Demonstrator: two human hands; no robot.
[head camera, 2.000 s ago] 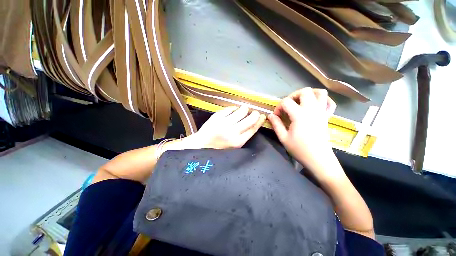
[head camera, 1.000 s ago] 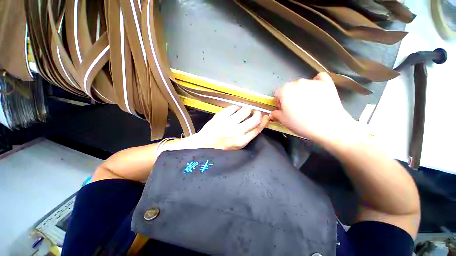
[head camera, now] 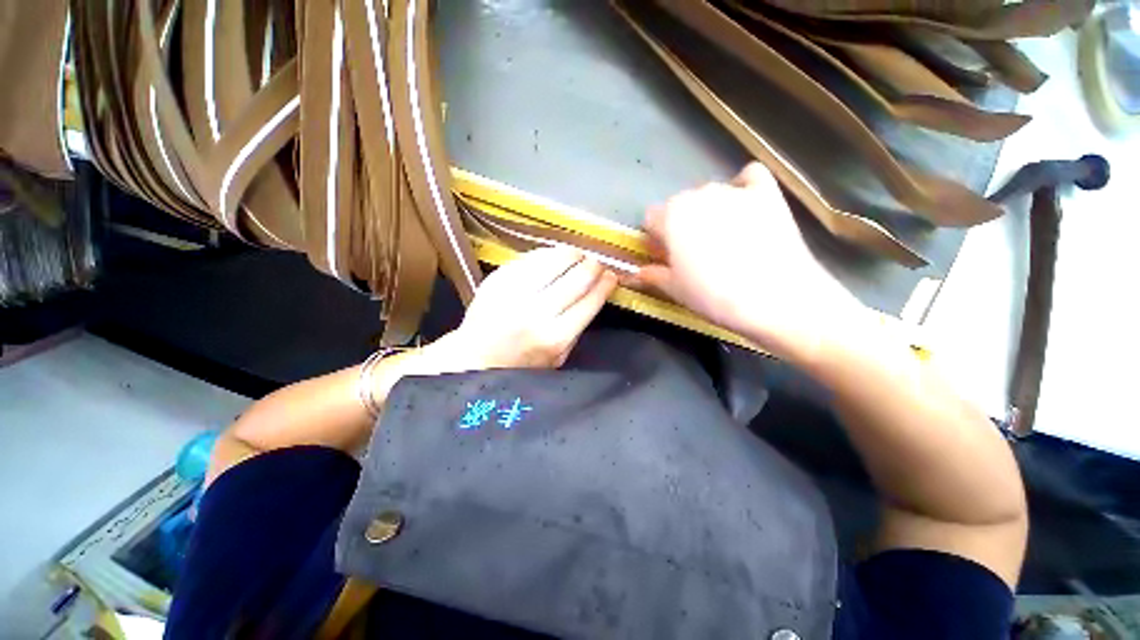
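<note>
A brown leather strap with a white line (head camera: 550, 244) lies between two yellow guide strips (head camera: 513, 204) at the near edge of the grey work board (head camera: 538, 113). My left hand (head camera: 538, 306) has its fingertips on the strap. My right hand (head camera: 725, 256) is just right of it, its thumb and fingertips pinching at the strap and its end hidden under the hand. The fingertips of both hands are close together. Piled straps with white lines (head camera: 328, 138) hang over the board's left side.
Loose strap ends (head camera: 863, 138) fan out over the board's far right. A hammer (head camera: 1035, 288) lies on the white table right of the board. A pale ring (head camera: 1106, 63) shows at the far right. The grey apron (head camera: 600, 475) is below my hands.
My right hand has turned palm down over the guide strips since the oldest frame. Both hands have shifted left along the strap since the last frame. The view has shifted slightly.
</note>
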